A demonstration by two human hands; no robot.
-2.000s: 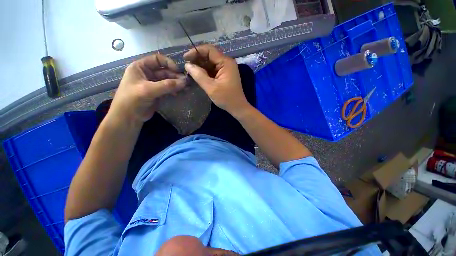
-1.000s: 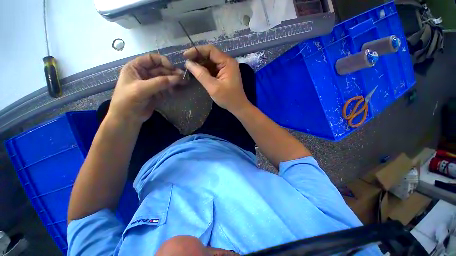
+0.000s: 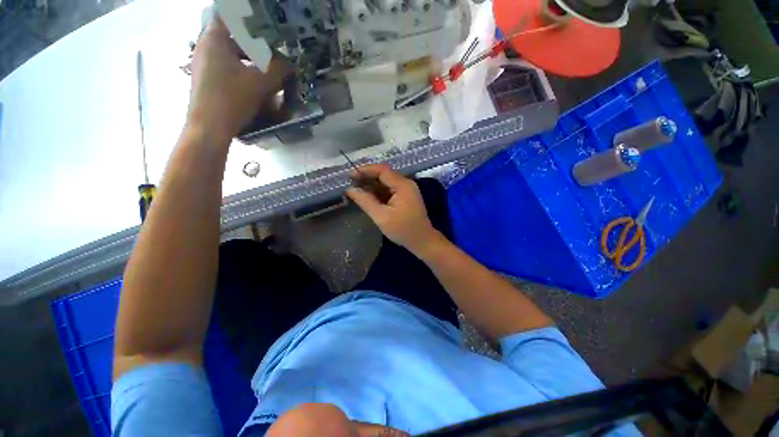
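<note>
The sewing machine head (image 3: pixel 384 60) stands at the top centre, its metal needle area open to view. My left hand (image 3: pixel 226 81) reaches up to the machine's left side, its fingers partly hidden behind the pale cover (image 3: pixel 243 30); what they touch or hold cannot be told. My right hand (image 3: pixel 393 205) is at the table edge below the machine, closed around a small screwdriver. Its thin dark shaft (image 3: pixel 349 160) points up and left from the fingers; the handle is hidden in the palm.
A long screwdriver (image 3: pixel 143 128) lies on the table at left. Red-gripped tools (image 3: pixel 440 84) lie by a white cloth (image 3: pixel 461 107) and parts tray (image 3: pixel 517 88). An orange-red disc (image 3: pixel 564 43) is behind. The right blue crate (image 3: pixel 547 213) bears spools (image 3: pixel 606 165) and orange scissors (image 3: pixel 625 243).
The view has tilted up towards the machine. My left hand has parted from my right and moved up to the machine's left side. My right hand still holds the small screwdriver.
</note>
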